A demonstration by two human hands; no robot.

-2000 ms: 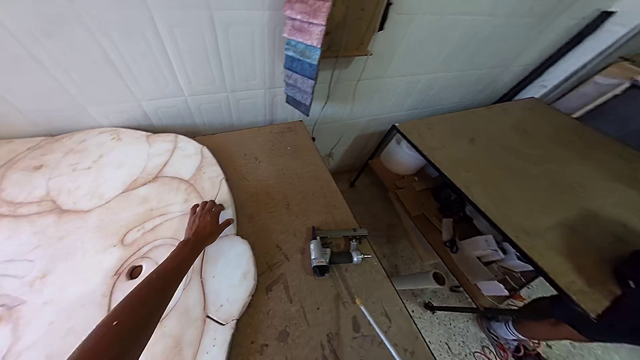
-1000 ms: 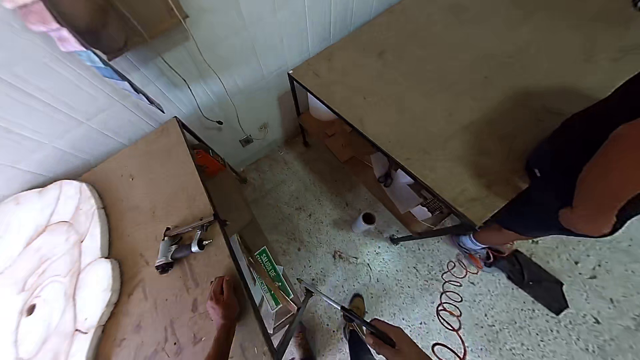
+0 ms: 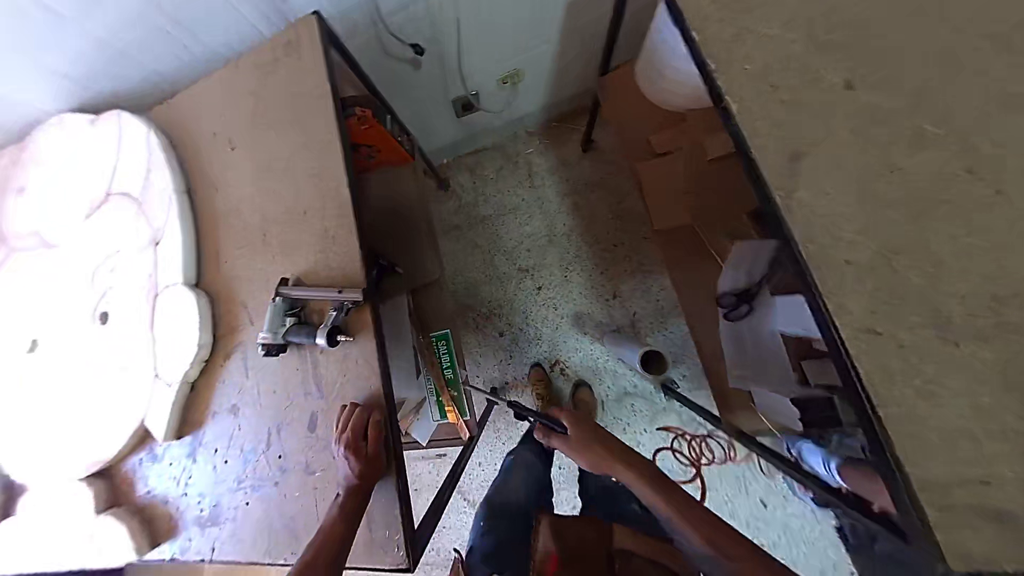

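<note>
My left hand (image 3: 360,440) rests empty on the wooden tabletop (image 3: 264,416) near its right edge, fingers slightly curled. Above it on the same table lies a pneumatic staple gun (image 3: 308,316). A pale carved foam piece (image 3: 120,272) with brownish outlines covers the table's left part. My right hand (image 3: 576,436) grips the black handle of a slender tool (image 3: 538,416) over the gap between the tables; its thin metal tip points left. The exact kind of tool cannot be told.
Green-and-white signs (image 3: 446,372) and an orange object (image 3: 374,140) are on the left table's lower shelf. Scissors (image 3: 740,302) and cardboard (image 3: 680,184) lie under the right table (image 3: 904,200). A cardboard tube (image 3: 640,354), a coiled red hose (image 3: 696,456) and another person's foot (image 3: 816,460) are near the floor.
The view has swung right and down. My left hand, on the foam piece two seconds ago, is now on the tabletop. The black-handled tool is in my right hand, as one second ago.
</note>
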